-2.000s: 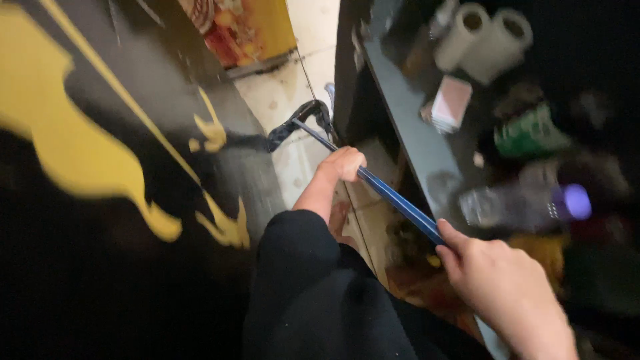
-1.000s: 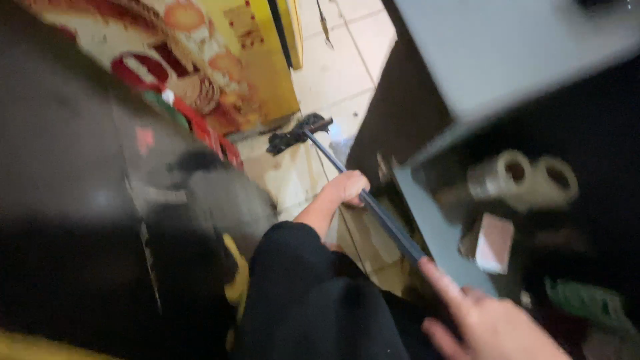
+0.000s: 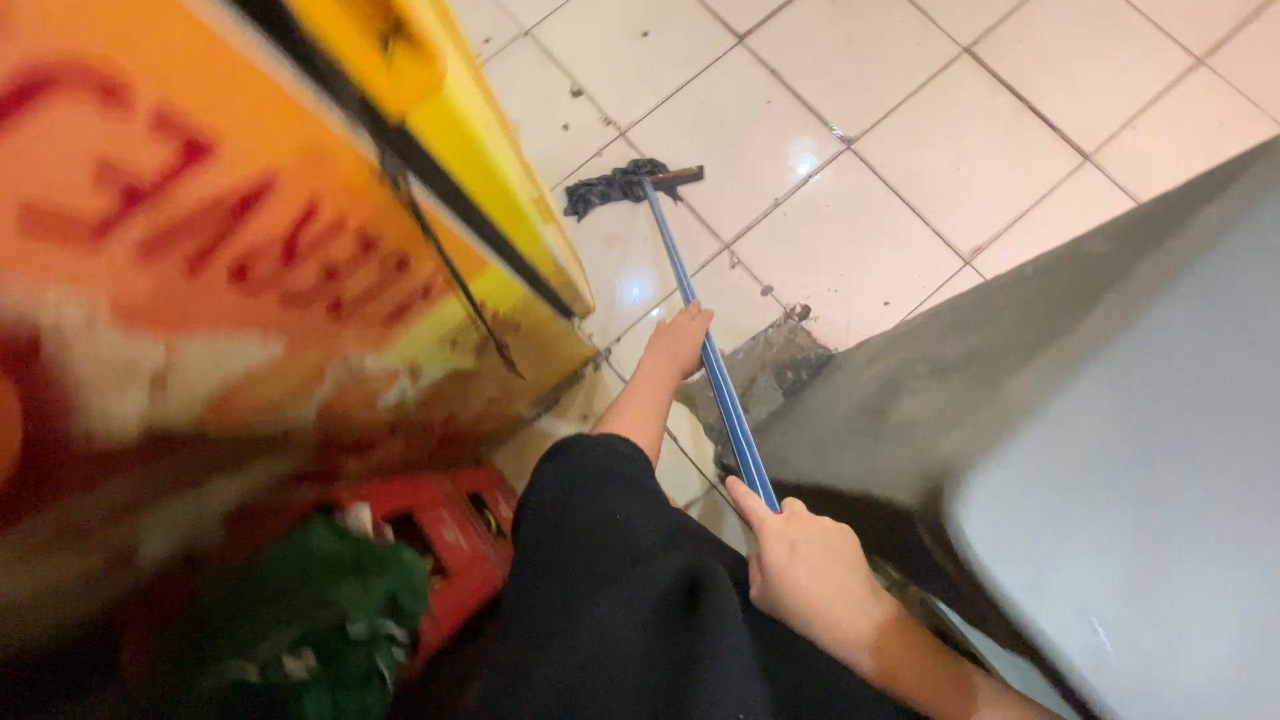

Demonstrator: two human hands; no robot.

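A long blue pole (image 3: pixel 728 400) runs up the middle of the view to a flat crossbar head (image 3: pixel 682 177) with a dark, crumpled cloth (image 3: pixel 612 188) bunched on it. The head lies on the tiled floor (image 3: pixel 870 90). My left hand (image 3: pixel 682 342) is closed round the pole's middle, with the arm reaching out from a black sleeve. Nearer to me, my right hand (image 3: pixel 812 555) grips the top end of the pole, its index finger lying along it.
A yellow and orange cabinet (image 3: pixel 300 200) bearing lettering stands at left, with a dangling cord (image 3: pixel 455 275). Below it are a red plastic crate (image 3: pixel 465 540) and dark green material (image 3: pixel 310 610). A grey counter (image 3: pixel 1140 480) fills the right side. Dirt specks dot the tile joints.
The view has moved forward to a wider stretch of floor. The shelf with rolls and a bottle has left the view. Both hands have stayed on the pole.
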